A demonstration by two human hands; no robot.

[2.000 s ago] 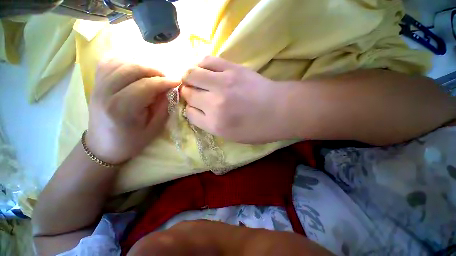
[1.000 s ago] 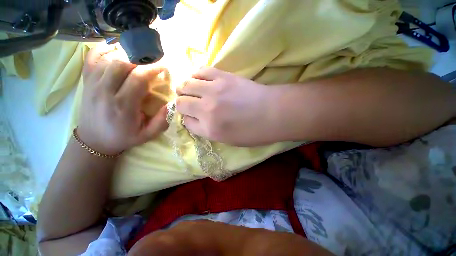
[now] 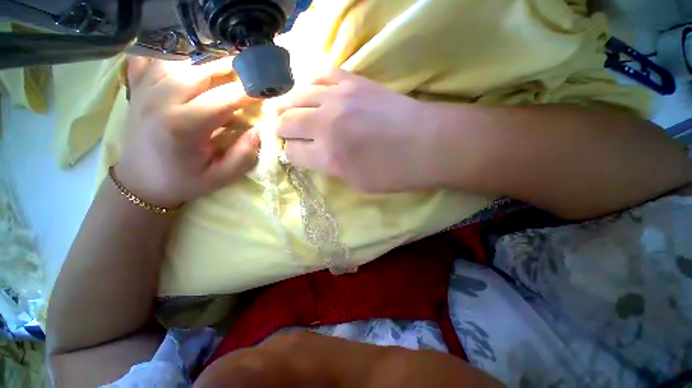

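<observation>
Pale yellow fabric (image 3: 220, 254) lies under both hands and spreads to the upper right. A cream lace trim (image 3: 322, 223) hangs from between the hands towards me, its end over the cloth's front edge. My left hand (image 3: 186, 129) lies on the cloth left of the lace, thumb and fingertips near it; some fingertips are lost in glare and behind the machine's knob (image 3: 263, 70). My right hand (image 3: 353, 132) has its fingers curled on the cloth and lace, just right of my left hand. What the fingertips pinch is washed out by the light.
The dark sewing machine head (image 3: 152, 26) spans the upper left. Dark blue thread snips (image 3: 641, 67) lie at the upper right, beside gathered yellow cloth. A fluffy cream heap (image 3: 19, 235) is at the far left. A red apron (image 3: 341, 295) is below the cloth.
The machine head and knob show lower and further into the picture than two seconds ago. My hands have moved slightly up with the cloth, and more lace shows below them.
</observation>
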